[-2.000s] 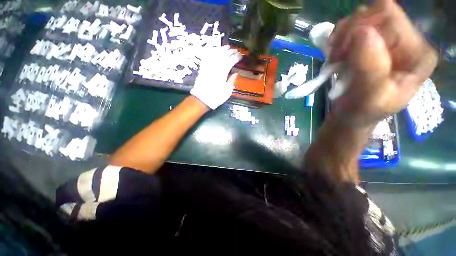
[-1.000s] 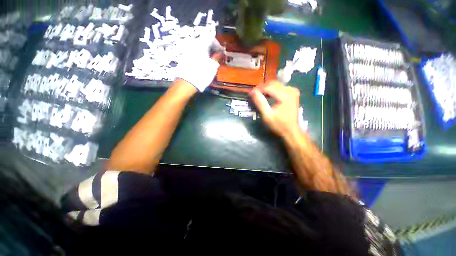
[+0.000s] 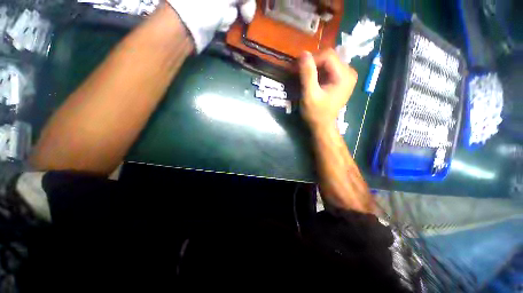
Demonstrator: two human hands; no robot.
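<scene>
The orange press fixture (image 3: 281,35) stands at the top centre, with a pale metallic nest (image 3: 295,12) on it. My left hand (image 3: 209,20), in a white glove, is at the fixture's left edge, cut off by the top of the picture; whether it holds anything cannot be told. My bare right hand (image 3: 327,83) is at the fixture's front right corner, fingers curled with thumb and forefinger near each other; any small part between them cannot be made out. A little group of small mating parts (image 3: 272,92) lies on the green mat before the fixture.
A crumpled white wipe (image 3: 360,40) and a small blue tube (image 3: 373,74) lie right of the fixture. Further right are the right-hand tray (image 3: 414,166) with rows of small parts and a blue bin of white pieces (image 3: 484,109). Blister trays with white parts (image 3: 14,86) show far left.
The view has shifted, so the fixture sits higher and the loose heap is mostly out of the picture. The squeeze bottle seen earlier in my right hand is gone from it; that hand is now low by the fixture.
</scene>
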